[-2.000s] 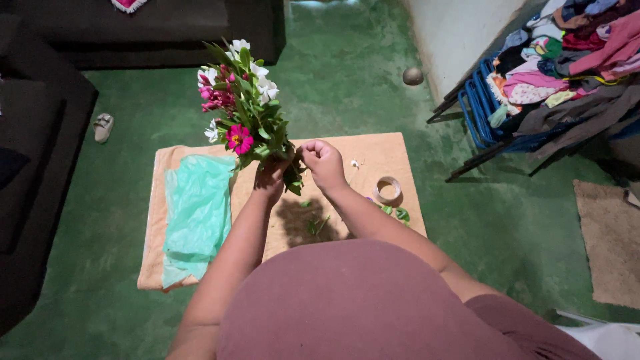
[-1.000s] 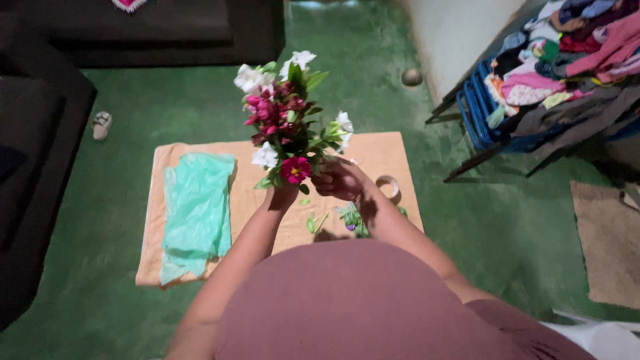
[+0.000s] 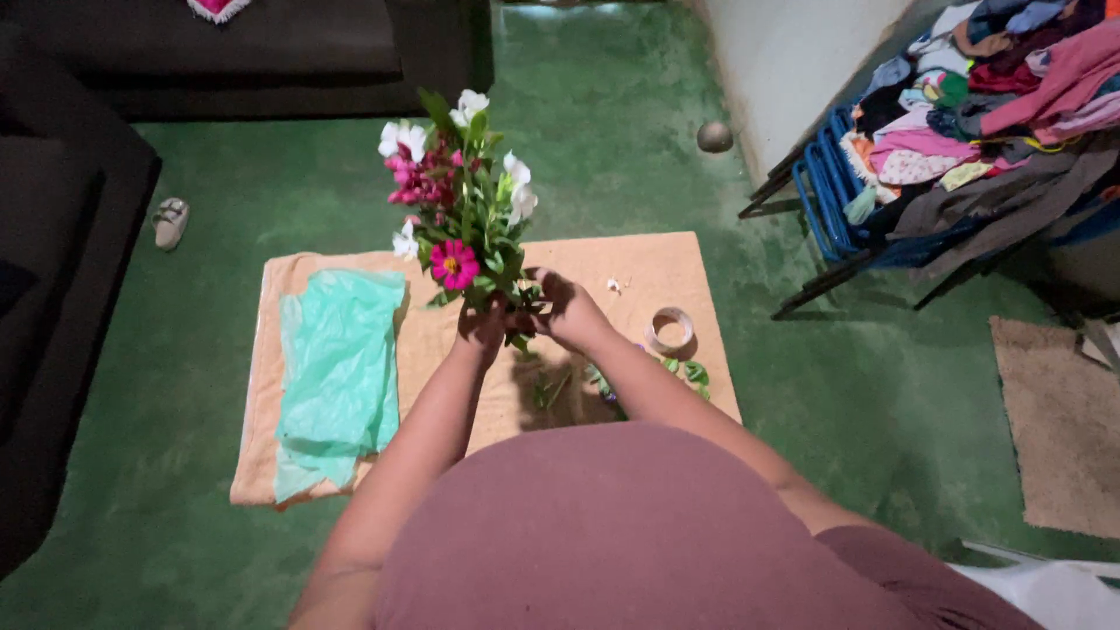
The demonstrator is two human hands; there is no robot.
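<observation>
A bouquet of white and pink flowers with green leaves (image 3: 477, 210) is held over a peach towel (image 3: 630, 262). My left hand (image 3: 482, 328) is closed around its stems, below a magenta zinnia-like flower. At the right side of the stems, my right hand (image 3: 564, 308) touches the lower leaves with bent fingers; whether it grips a stem is not clear. A crumpled green plastic bag (image 3: 341, 367) lies on the towel's left part. To the right of my right hand lies a roll of tape (image 3: 671, 331), with loose green leaves (image 3: 697, 374) just below it.
Dark sofas (image 3: 254, 52) stand at the left and back. One sandal (image 3: 170, 223) and a round object (image 3: 715, 136) lie on the green floor. At the right, a blue chair-like frame (image 3: 822, 201) bears heaped clothes (image 3: 971, 131), with a beige mat (image 3: 1059, 429) below.
The bouquet has turned in my left hand since one second ago and leans to the left again, its zinnia-like flower now farther left. My right hand has stayed by the stems.
</observation>
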